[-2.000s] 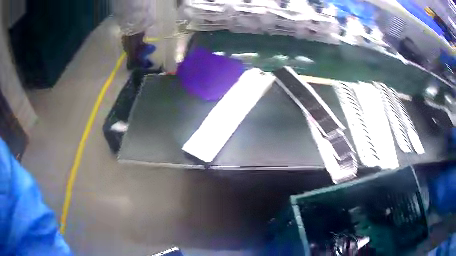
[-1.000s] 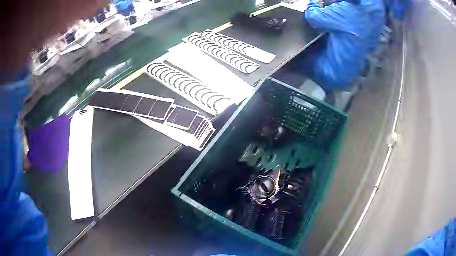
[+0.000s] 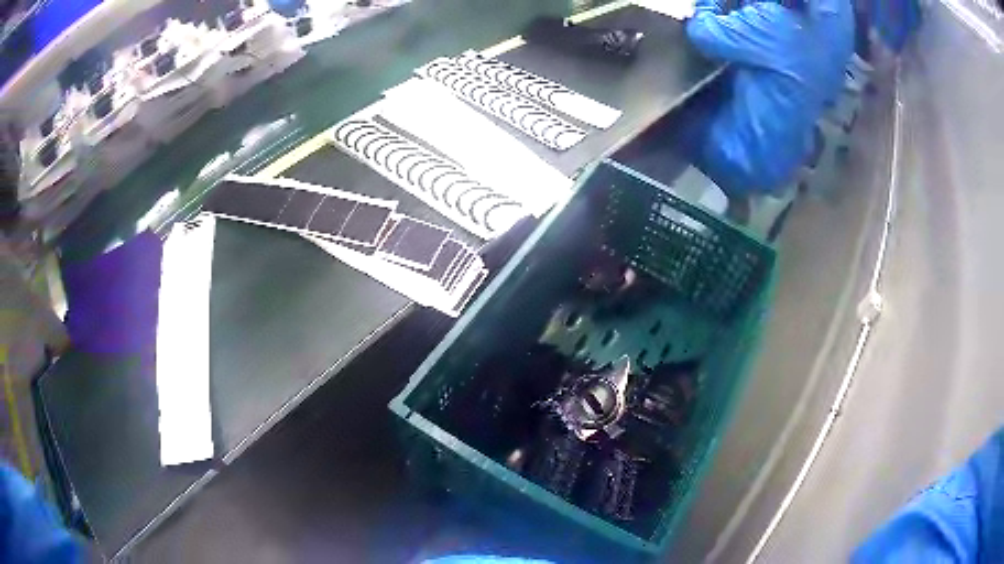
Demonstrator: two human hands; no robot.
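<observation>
A dark green crate [image 3: 721,430] stands beside the bench, nearest in front of me, with jumbled black parts [image 3: 600,413] on its floor. On the bench [image 3: 275,303] lie a plain white strip [image 3: 186,342], a strip of black rectangles [image 3: 319,212] and white strips with black curved marks [image 3: 424,176]. A purple cloth [image 3: 113,292] lies at the bench's left end. Neither of my hands is in the picture. Only blue sleeves show at the bottom left and bottom right edges.
A person in a blue smock [image 3: 776,88] sits at the bench's far side of the crate. White parts with dark centers [image 3: 143,83] stand in rows behind the green line surface. A pale line [image 3: 842,386] runs along the grey floor on the right.
The view has swung right from the bench end to the crate. In the last second it shifted slightly, and the dark blurred shape and blue sleeve at the upper left left the picture.
</observation>
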